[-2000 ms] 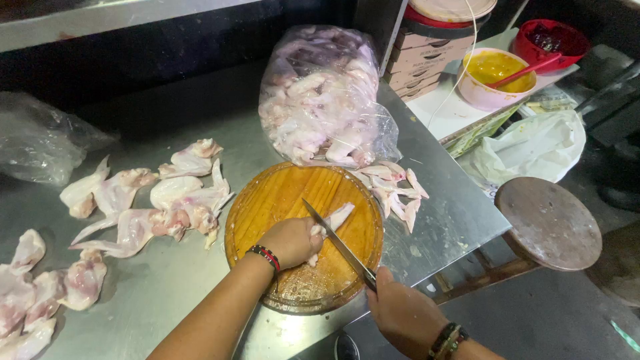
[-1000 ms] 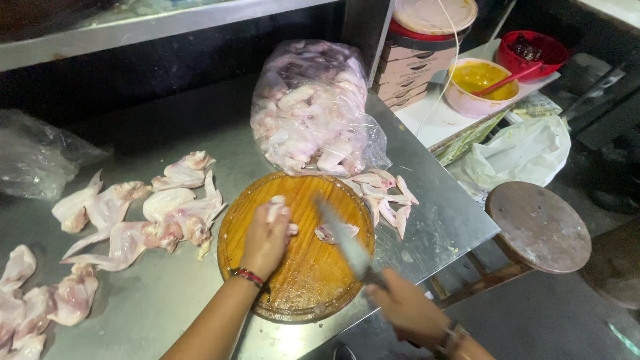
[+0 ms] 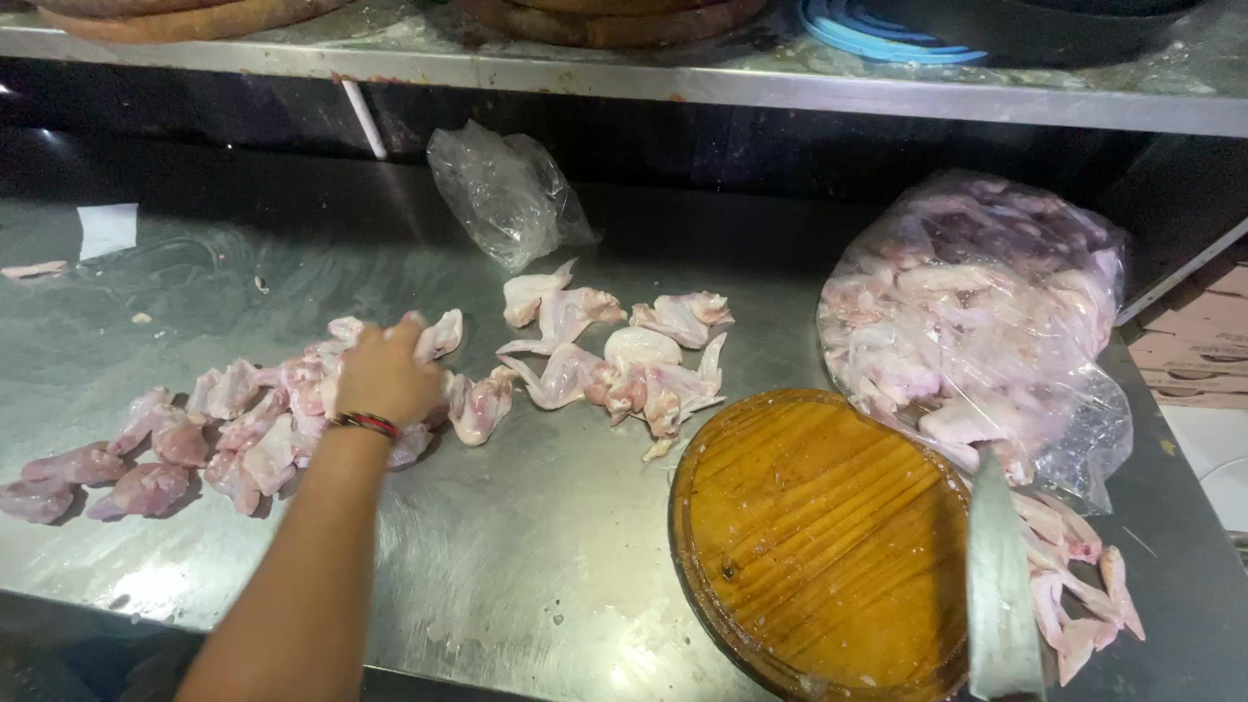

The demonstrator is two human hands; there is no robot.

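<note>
My left hand (image 3: 390,375) reaches over a pile of cut chicken wing pieces (image 3: 258,429) on the steel table; its fingers are partly hidden, and whether it still holds a piece is unclear. The knife (image 3: 1002,585) points up at the right edge of the round wooden cutting board (image 3: 819,546), its blade blurred. My right hand is out of view below. Whole raw chicken wings (image 3: 624,361) lie between the pile and the board. Cut wing tips (image 3: 1072,575) rest right of the board. Behind it stands a clear plastic bag of chicken wings (image 3: 975,302).
A crumpled clear plastic bag (image 3: 507,195) lies at the back of the steel table (image 3: 546,585). Above runs a metal shelf edge (image 3: 624,83) with round wooden boards (image 3: 604,24) on it. Stacked cardboard boxes (image 3: 1199,331) are at the far right.
My left hand has left the cutting board and moved left to the pile of cut pieces. The chicken piece on the board is gone. The view has swung left, and my right hand has dropped out of it.
</note>
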